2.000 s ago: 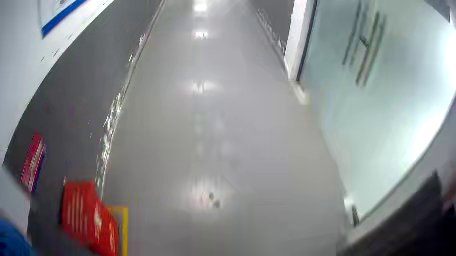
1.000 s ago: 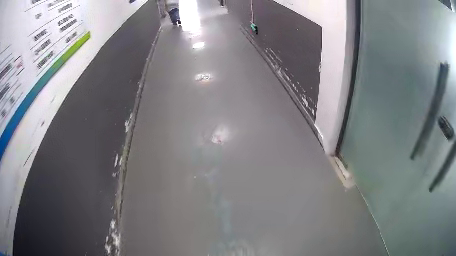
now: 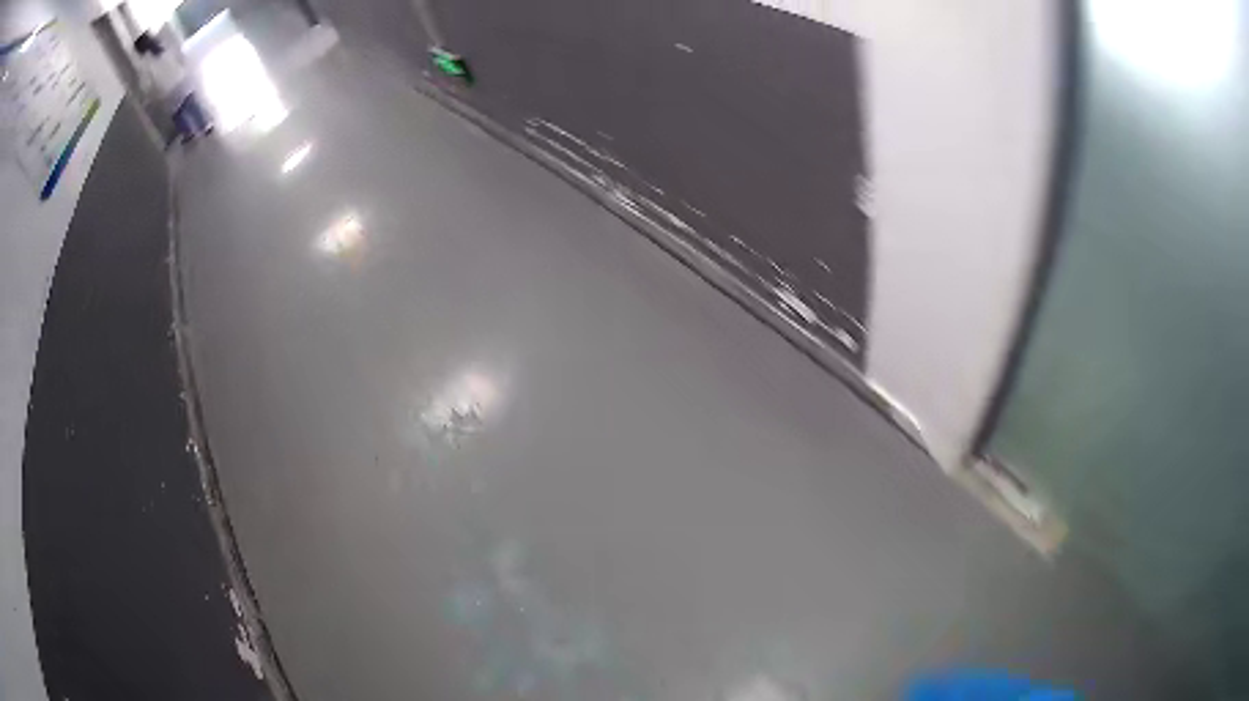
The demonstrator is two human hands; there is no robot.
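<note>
Neither of my hands shows in the head view. A blurred bright blue patch (image 3: pixel 993 685), which looks like part of my smock, is cut off by the bottom edge at the right. In front of me lies the grey corridor floor (image 3: pixel 548 507) with shiny light reflections on it. No tray or part is visible.
A frosted glass door (image 3: pixel 1164 356) and a white post (image 3: pixel 959 206) stand close on the right. Dark-based walls run along both sides. A green object (image 3: pixel 449 63) is by the right wall. A person (image 3: pixel 171 82) is at the far left end, near a wall board (image 3: pixel 48 103).
The view has turned right and tilted. The person at the far end shows more fully. The red things seen two seconds ago are out of view, and a blue patch has appeared at the bottom right.
</note>
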